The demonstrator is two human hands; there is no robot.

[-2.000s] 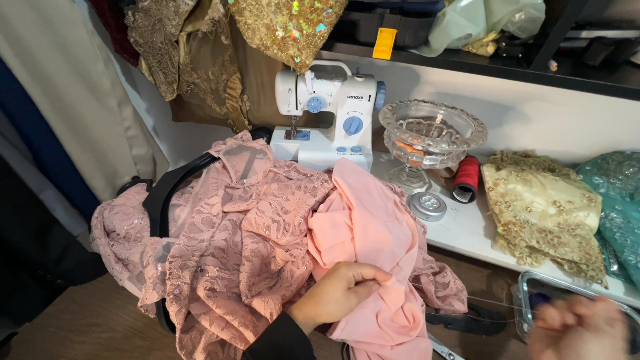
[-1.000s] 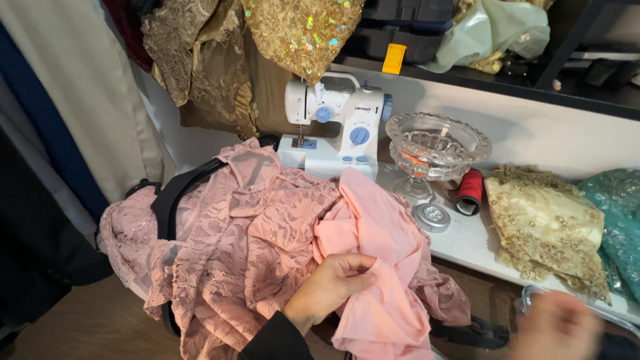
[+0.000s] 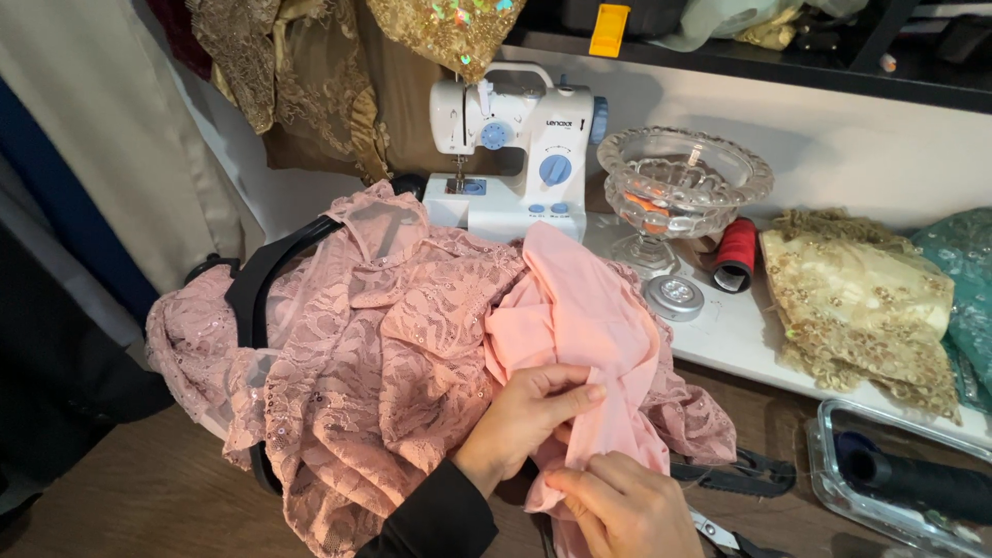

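My left hand [image 3: 531,418] pinches a fold of smooth pink lining fabric [image 3: 589,333] between thumb and fingers. Just below and to the right, my right hand [image 3: 620,500] is closed at the lower edge of the same fabric; whether it also holds a needle or thread cannot be seen. The lining lies over a dusty-pink lace garment with sequins [image 3: 418,325], which spreads to the left around a black curved band [image 3: 260,287]. A white and blue sewing machine [image 3: 511,155] stands behind the garment.
On the white shelf are a glass pedestal bowl [image 3: 686,182], a red thread spool [image 3: 735,252], a round puck light [image 3: 674,297] and gold lace fabric [image 3: 860,302]. Scissors [image 3: 717,533] and a glass container [image 3: 825,465] with a black thread spool [image 3: 922,484] lie at the lower right.
My right hand, blurred at the far right in both earlier frames, has come left to the pink lining beside my left hand. My left hand keeps its pinch on the fabric.
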